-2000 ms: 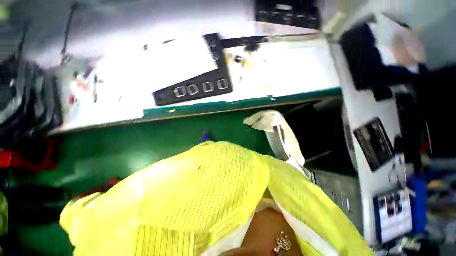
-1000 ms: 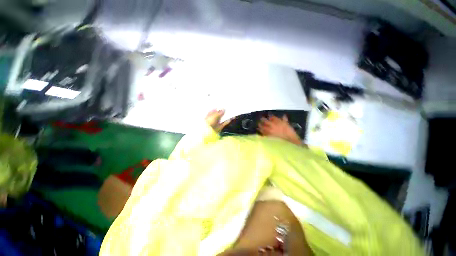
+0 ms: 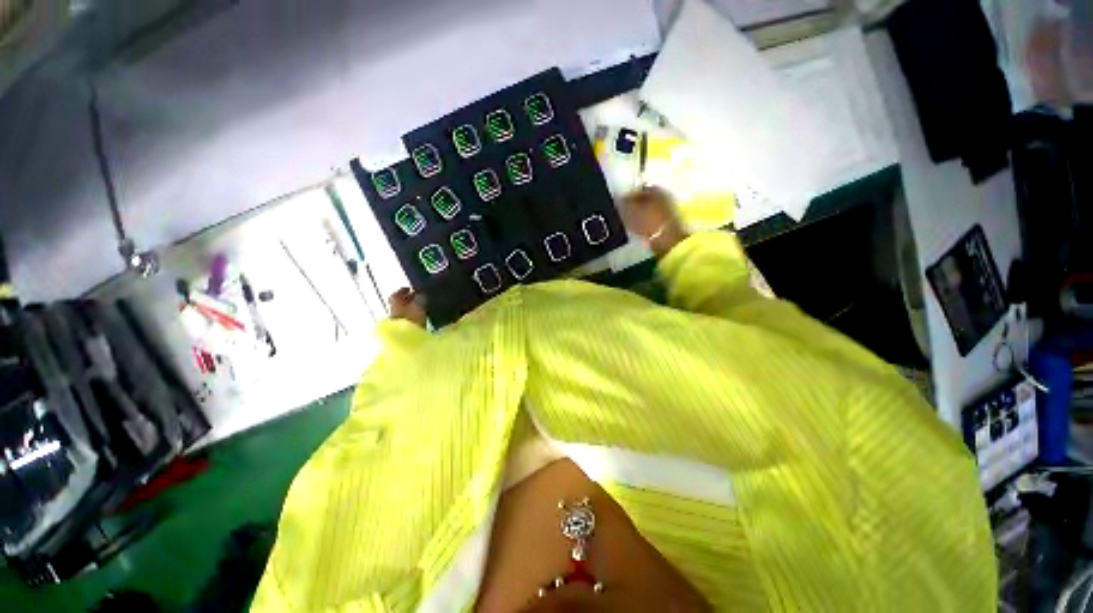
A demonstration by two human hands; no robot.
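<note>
A black foam tray (image 3: pixel 515 216) lies tilted on the bench in front of me. Its upper rows hold several watch units (image 3: pixel 485 184) with green on their screens; the row nearest me shows pale outlines with dark centres. My left hand (image 3: pixel 409 307) is small at the tray's lower left edge; whether it grips the edge cannot be told. My right hand (image 3: pixel 654 219) is blurred beside the tray's right edge, near yellow notes (image 3: pixel 701 192); its fingers are unclear. A large white sheet (image 3: pixel 743 114) lies askew at the upper right, apart from the right hand.
A separate watch (image 3: pixel 626 141) and a thin dark stick lie on the papers at right. Small red and purple items (image 3: pixel 216 314) and thin dark sticks lie at left. Stacked black trays (image 3: pixel 102 395) stand far left. A dark tablet-like panel (image 3: pixel 966 287) is on the right side surface.
The white sheet has moved off the tray to the right, uncovering the rows of watches. My right hand has moved from the tray's front to its right side. The view has turned.
</note>
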